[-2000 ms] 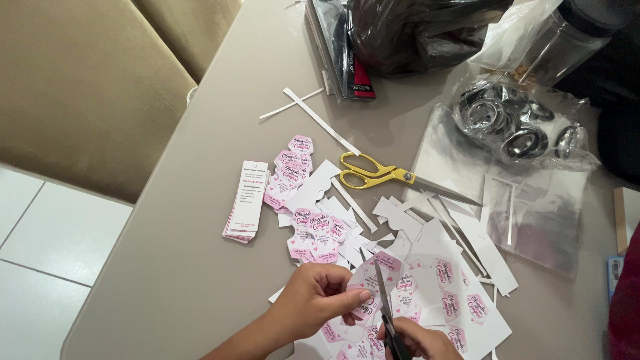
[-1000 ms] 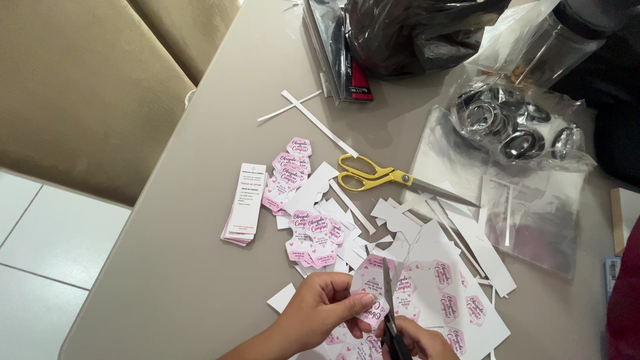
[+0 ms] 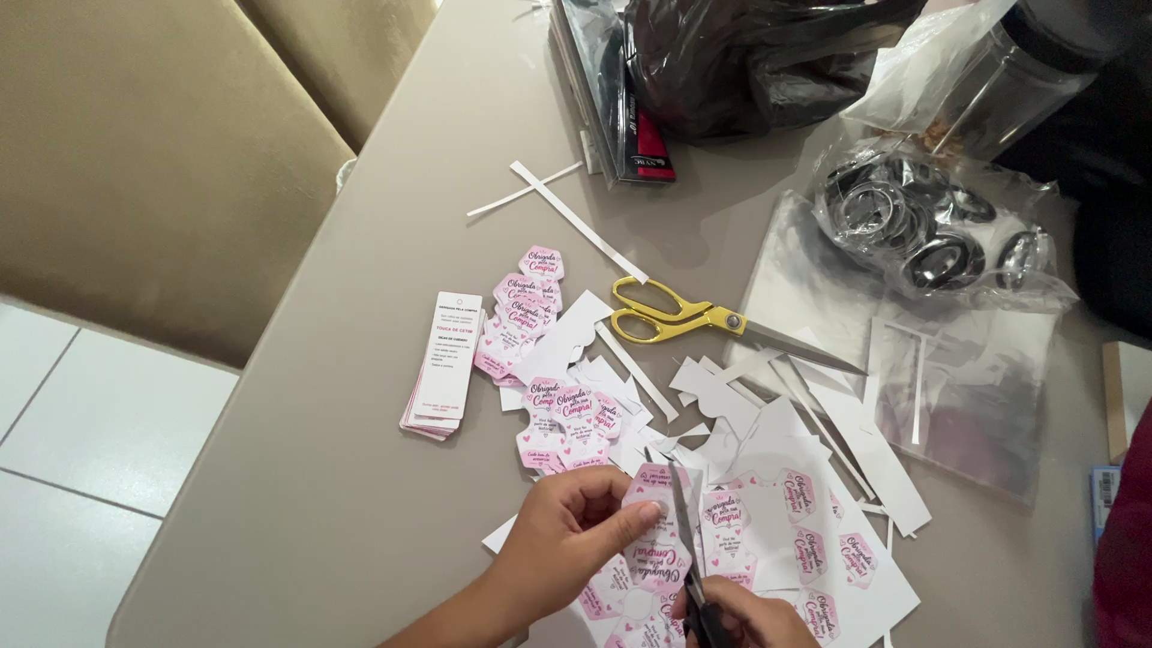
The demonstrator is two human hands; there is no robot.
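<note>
Between thumb and fingers, my left hand (image 3: 571,540) pinches a pink and white printed paper tag (image 3: 650,540), upside down in view. My right hand (image 3: 751,616) grips black-handled scissors (image 3: 688,549), whose blades lie along the tag's right edge. Under both hands is a white sheet (image 3: 864,576) printed with more pink tags. Cut tags (image 3: 571,418) lie loosely piled just beyond my left hand, with others (image 3: 526,310) farther up. Yellow-handled scissors (image 3: 670,315) rest on the paper scraps (image 3: 720,396). A stack of narrow printed cards (image 3: 445,360) lies on the left.
The grey table (image 3: 270,450) has its edge at the left, beside beige upholstery (image 3: 162,162). A black plastic bag (image 3: 756,72) and a flat package (image 3: 621,108) lie at the back. At the right are a clear bag of black rings (image 3: 936,225), clear plastic sleeves (image 3: 967,387) and a clear container (image 3: 999,90).
The tag in my left hand has turned, and its printed face now shows more fully beside the blades. Both hands have stayed in about the same place.
</note>
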